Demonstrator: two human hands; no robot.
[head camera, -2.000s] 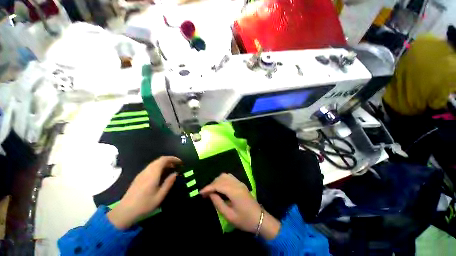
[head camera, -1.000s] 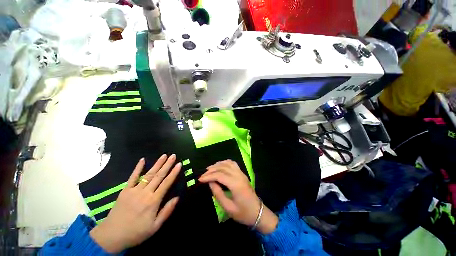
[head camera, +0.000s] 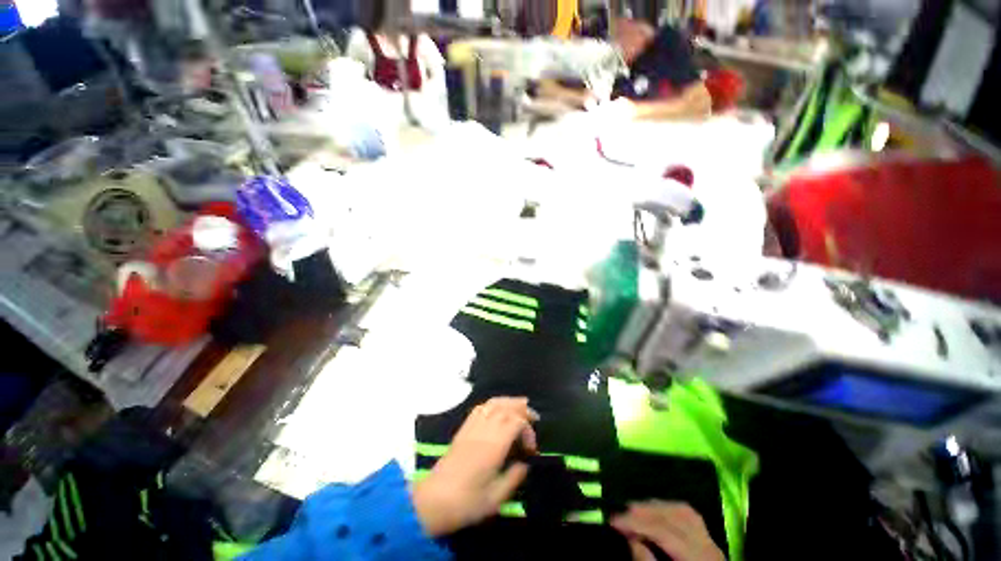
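A black garment piece with neon-green stripes (head camera: 538, 362) lies on the pale table and runs under the head of the sewing machine (head camera: 757, 329). A bright neon-green part (head camera: 692, 422) lies right of the needle area. My left hand (head camera: 477, 466) is on the striped cloth with its fingers bent; whether it grips cloth is unclear. My right hand (head camera: 670, 530) is at the bottom edge, partly cut off and blurred, with fingertips at the cloth near the stripe ends. The needle area is hidden by blur.
The pale table (head camera: 340, 405) has white crumpled cloth (head camera: 439, 197) behind. A red bag (head camera: 187, 285) is at left, a red sheet (head camera: 900, 219) at right. Striped pieces (head camera: 66, 515) lie lower left. Two people are across the table. A blue screen (head camera: 878, 395) is on the machine.
The view has swung up and left, so the machine now sits at the right. My left hand has gone from flat with spread fingers to bent fingers.
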